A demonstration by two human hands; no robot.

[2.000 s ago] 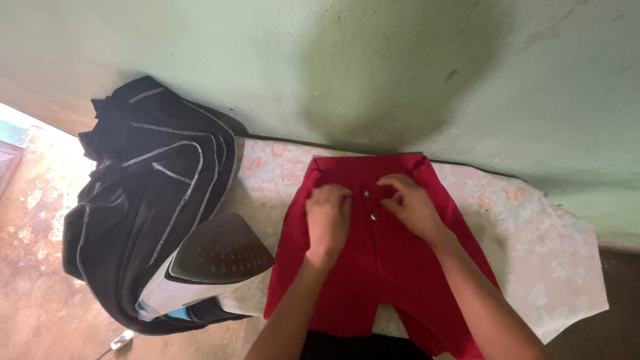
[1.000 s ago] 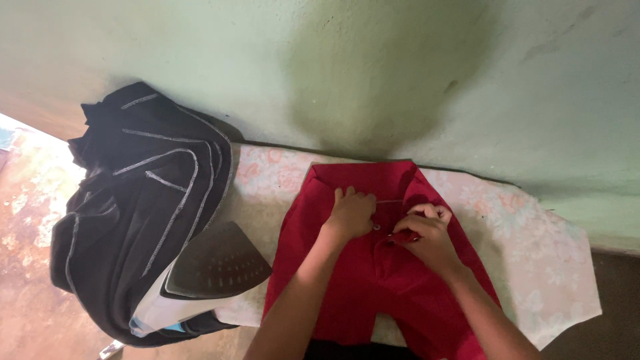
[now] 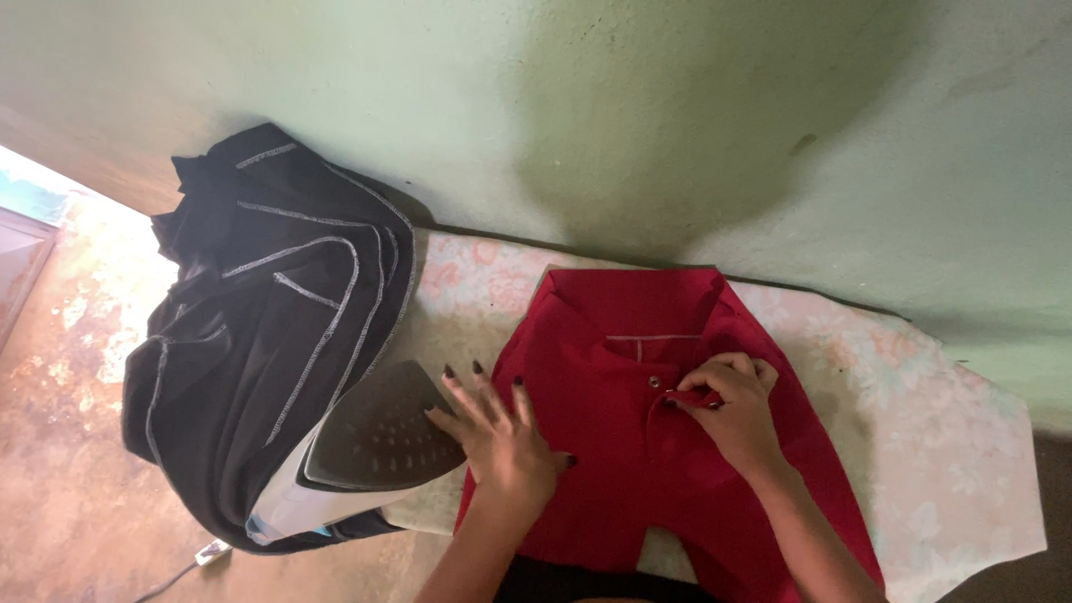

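Red trousers [image 3: 586, 494] lie spread on a floral-covered ironing board [image 3: 938, 435], their waistband toward the wall. With thumb and fingers my right hand [image 3: 733, 402] pinches the waistband flap at the fly, folding it back. A metal snap [image 3: 654, 382] shows just left of those fingertips. My left hand [image 3: 507, 435] holds nothing; its fingers are spread over the left edge of the trousers, close to the iron's soleplate. The steam iron [image 3: 385, 435] rests with its dark, holed soleplate facing up at the board's left part.
Black garments with pale overlock seams [image 3: 276, 335] are heaped over the board's left end. A green wall [image 3: 670, 126] runs along the far side. A white plug or connector with a cord [image 3: 213, 551] is at the lower left, above the worn floor [image 3: 75, 435].
My left hand has let go of the waistband and moved left toward the iron, fingers spreading. My right hand keeps hold of the flap near the snap. The fly lies more open than two seconds ago.
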